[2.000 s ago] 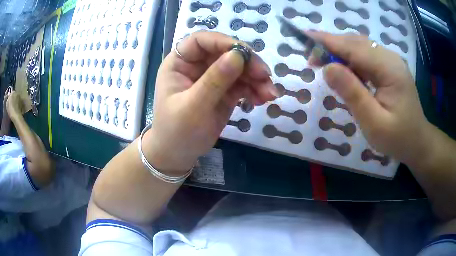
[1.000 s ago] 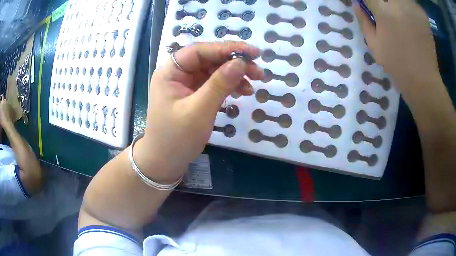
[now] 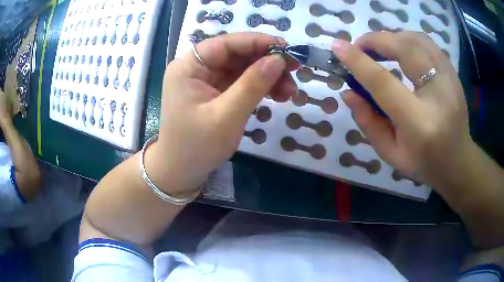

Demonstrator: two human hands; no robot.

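Note:
My left hand (image 3: 215,104) pinches a small dark-silver metal part (image 3: 276,50) between thumb and index finger above the main foam tray. My right hand (image 3: 411,110) holds small pliers (image 3: 326,59) with silver-grey jaws and dark blue handles. The plier tips point left and meet the part at my left fingertips; whether the jaws grip it is too small to tell. The white foam tray (image 3: 326,165) lies under both hands. Its left columns hold some metal pieces, and many dumbbell-shaped cut-outs to the right look grey-brown and empty.
A second white foam tray (image 3: 99,97) with metal pieces lies at left. Yellow tape (image 3: 43,93) and red tape (image 3: 343,201) mark the green bench. A paper label (image 3: 222,183) lies near the front edge. A coworker's arm (image 3: 22,157) and dark parts on brown board are at far left.
My right hand has come back from the tray's upper right, bringing the plier tips to the part. My left hand still pinches the part, and the view has shifted slightly.

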